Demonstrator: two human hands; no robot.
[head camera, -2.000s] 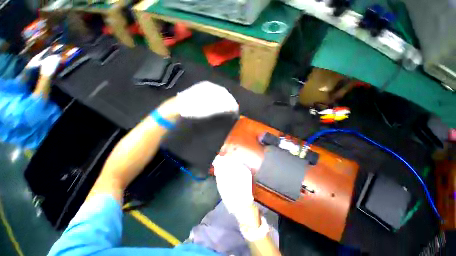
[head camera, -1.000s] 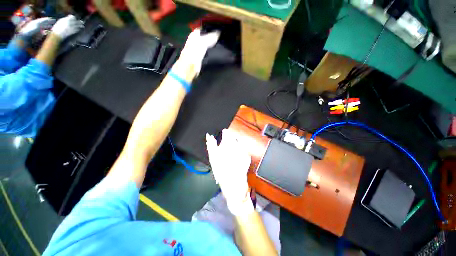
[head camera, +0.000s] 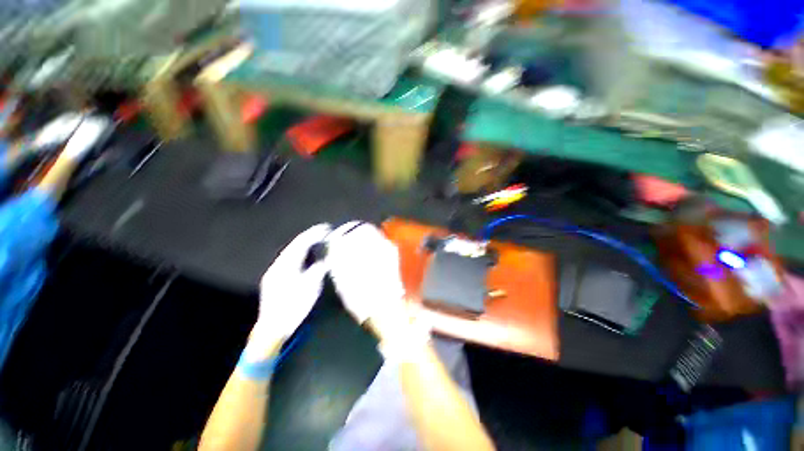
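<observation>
Both gloved hands are together left of the orange-brown jig board (head camera: 529, 304), blurred. My left hand (head camera: 295, 284) and my right hand (head camera: 366, 271) touch at the fingers. A small dark spot and a thin dark line show at their fingertips; whether this is a held thing is unclear. A dark square set-top box (head camera: 457, 280) lies on the board against the jig connectors (head camera: 460, 247). A blue cable (head camera: 586, 232) curves right from the connectors.
More dark boxes (head camera: 606, 294) lie right of the board beside a green pen (head camera: 643, 314). A remote control (head camera: 696, 357) and an orange-brown case with a blue light (head camera: 727, 275) are at far right. Boxes (head camera: 231, 174) stand back left. Another person's gloved hand (head camera: 86, 136) is at far left.
My left hand has released a dark box at the back and come back to my right hand. My right hand has turned towards it. The camera view has shifted.
</observation>
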